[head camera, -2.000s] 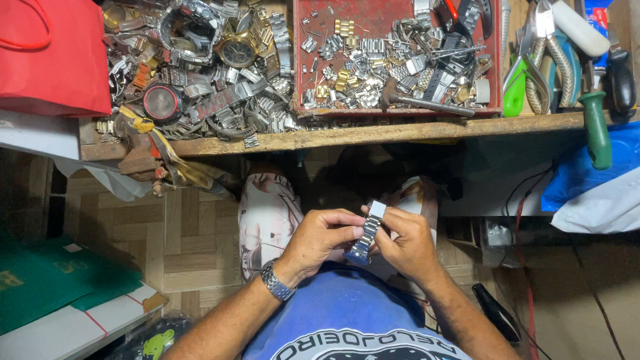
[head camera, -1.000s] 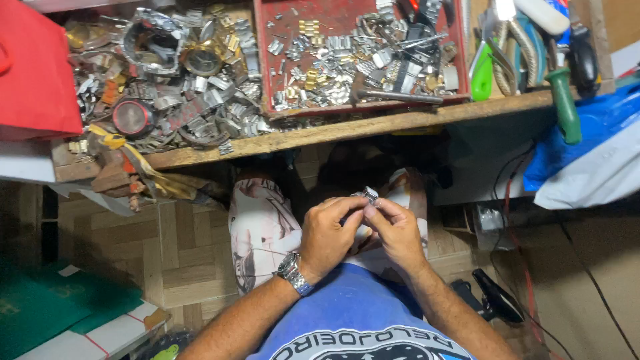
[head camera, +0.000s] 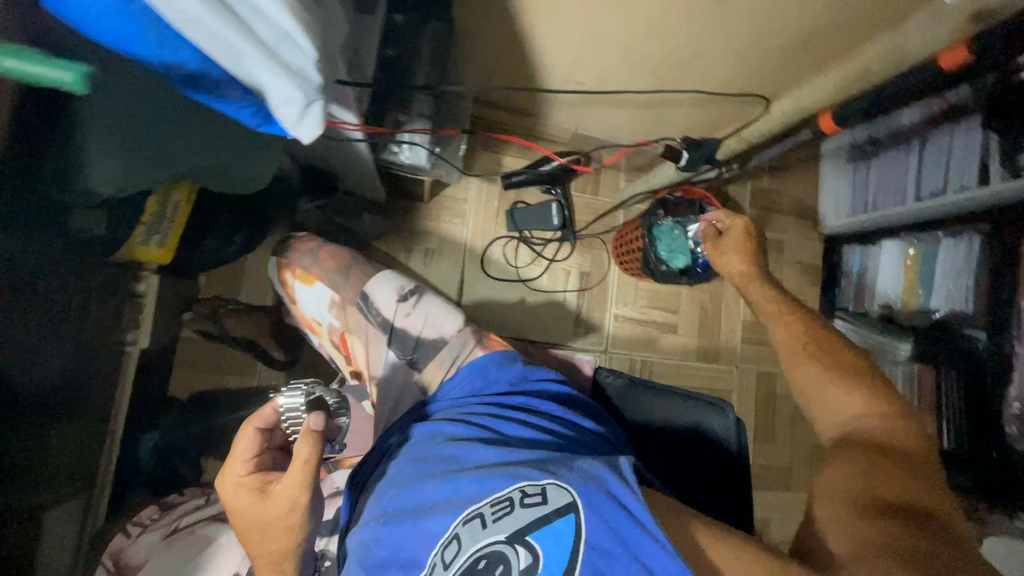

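Note:
My left hand (head camera: 276, 472) holds a metal-link wristwatch (head camera: 308, 412) between thumb and fingers, above my thigh at the lower left. My right arm reaches out to the right, and my right hand (head camera: 732, 248) is at the rim of an orange perforated waste basket (head camera: 630, 248) lined with a dark bag. Thumb and fingertips of that hand are pinched together over the basket; whether something small is between them cannot be told. Crumpled greenish plastic (head camera: 670, 244) lies inside the basket.
A black hair dryer (head camera: 544, 170), a black power adapter (head camera: 536, 216) and coiled cables lie on the tiled floor left of the basket. Shelves with packed items (head camera: 912, 272) stand at the right. A blue and white bag (head camera: 240, 72) hangs at the upper left. Beside me is a black seat (head camera: 680, 440).
My hands were together at the watch before my lap; now they are apart, the right one out at the basket, the watch in the left. The view has swung far to the right.

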